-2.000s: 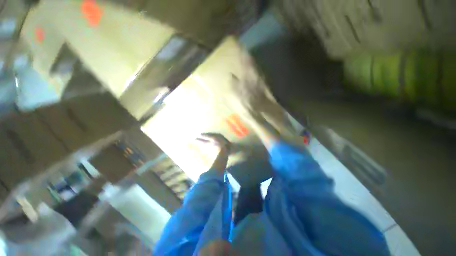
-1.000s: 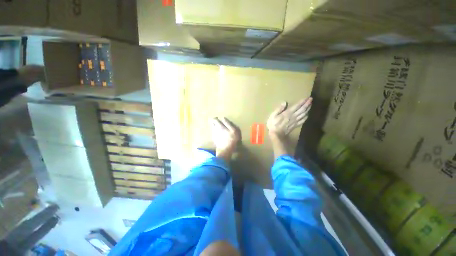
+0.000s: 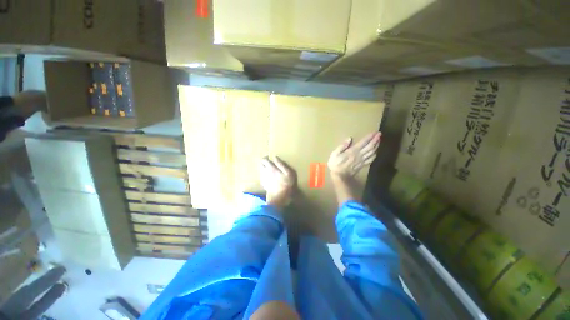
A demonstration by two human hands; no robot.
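A large brown carton [image 3: 300,131] with an orange-red mark lies right in front of me, with a seam across its top. My left hand [image 3: 277,181] rests on the carton left of the mark, its fingers partly curled. My right hand [image 3: 354,156] lies on the carton right of the mark, near its right edge, palm side partly showing and fingers spread. Neither hand is seen holding anything. The carton's near edge is partly hidden by my blue sleeves and body.
An open carton [image 3: 147,94] of dark boxes stands upper left, with another person's hand [image 3: 31,102] beside it. Pale sacked cartons [image 3: 69,197] stand by a wooden pallet [image 3: 165,215]. Stacked cartons [image 3: 281,22] stand ahead, printed cartons [image 3: 500,144] and yellow-green rolls [image 3: 481,250] at right.
Compared with one second ago, the view has shifted slightly and both hands keep about the same places on the carton. The earliest frame is blurred and tilted, with the hands also over a carton.
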